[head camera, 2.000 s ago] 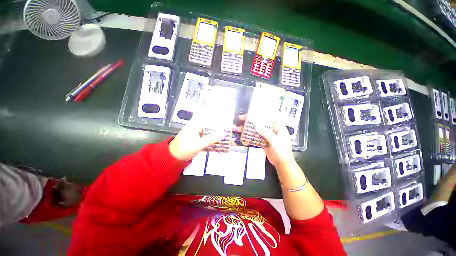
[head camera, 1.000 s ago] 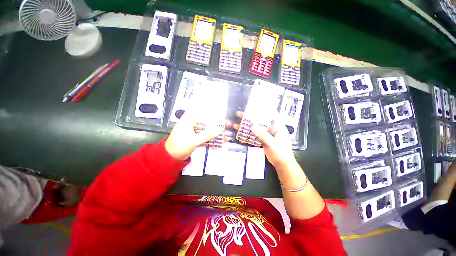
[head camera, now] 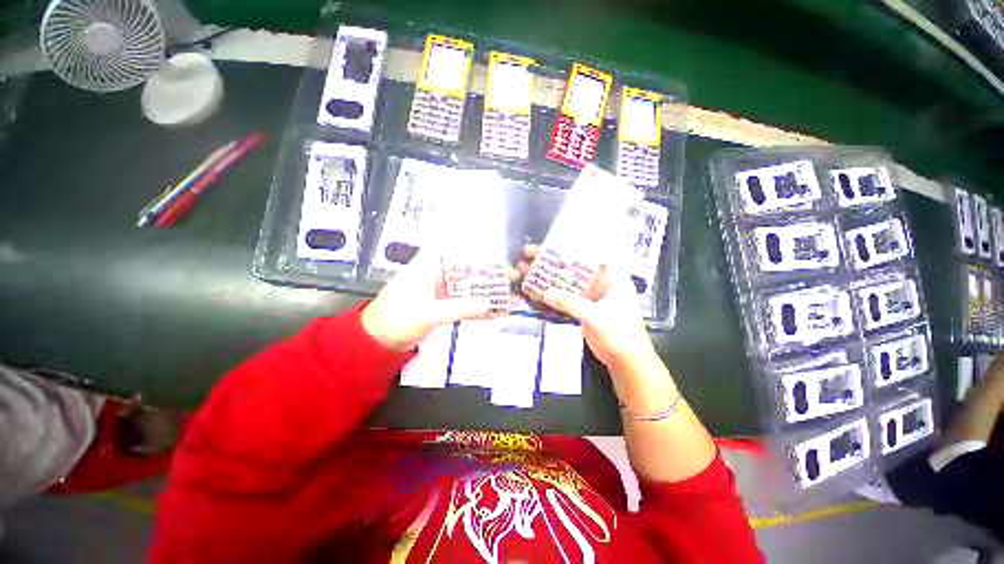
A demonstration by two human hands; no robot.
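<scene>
My left hand (head camera: 413,303) is closed on a keypad phone (head camera: 478,282), keys facing up, its upper part washed out by glare. My right hand (head camera: 603,314) is closed on another keypad phone (head camera: 563,271), tilted to the right and also overexposed. Both are held over the near row of a clear blister tray (head camera: 282,209). The tray's far row has a phone back (head camera: 353,77) at left and several yellow-edged phones, one with red keys (head camera: 574,141). Its near row shows more phone backs (head camera: 331,203). My hands and the held phones hide part of this row.
White rectangles (head camera: 514,367) lie at the near table edge. A red pen (head camera: 209,179) and a pale pen (head camera: 182,185) lie left. A white fan (head camera: 102,42) stands upper left. Another tray of phone backs (head camera: 735,289) lies right. Other people's arms (head camera: 974,419) show at both sides.
The phone in my left hand now stands more upright, with its keys more fully in view. The phone in my right hand has tilted further to the right. Both stay held.
</scene>
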